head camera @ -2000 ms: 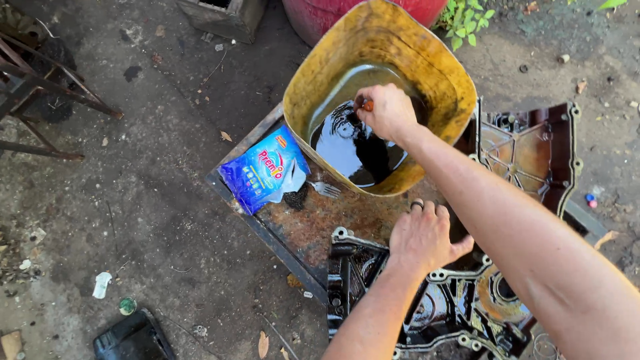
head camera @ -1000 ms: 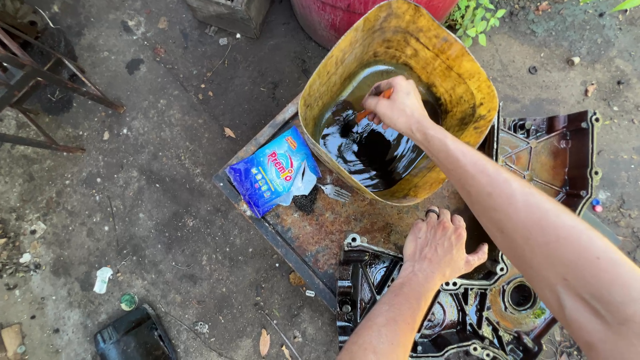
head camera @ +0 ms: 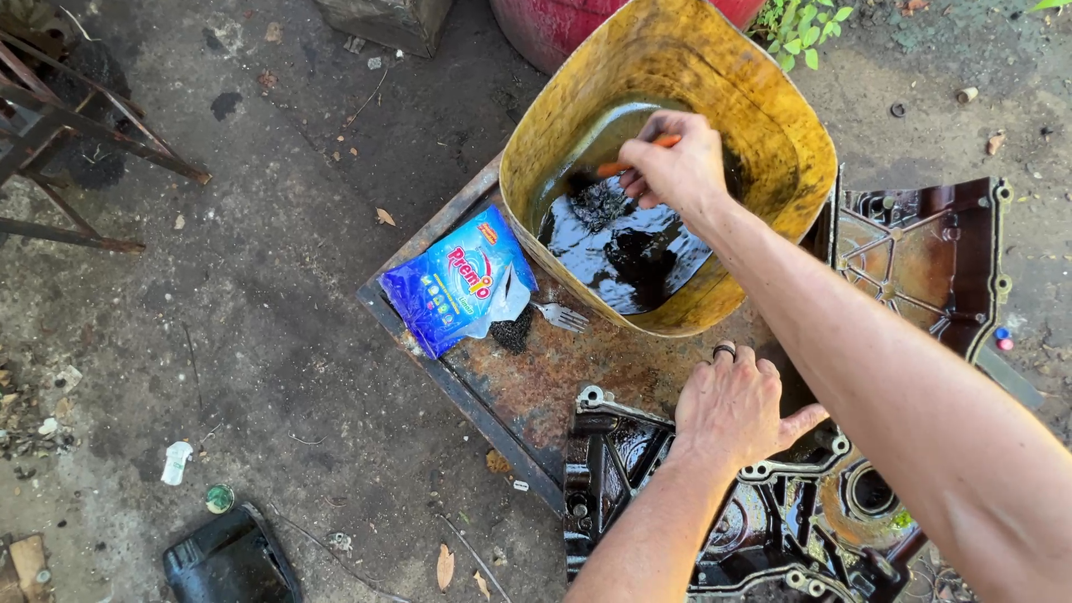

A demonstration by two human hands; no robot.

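My right hand grips the orange handle of a brush-like tool inside a cut yellow plastic container. The tool's dark end is at the surface of dark liquid, which ripples. My left hand, with a dark ring on one finger, rests on the upper edge of an oily cast metal engine cover, thumb spread; whether its fingers grip the rim cannot be told. Left of the container lie a torn blue detergent bag, a dark scouring pad and a metal fork.
A rusty metal tray lies under these things. Another oily casting lies at the right. Behind the container stands a red drum, with a grey block beside it. A rusty metal frame is at upper left, a black plastic container at lower left.
My right hand has stayed in the yellow container, moving the orange-handled tool about in the liquid. The left hand has stayed near the casting's upper edge.
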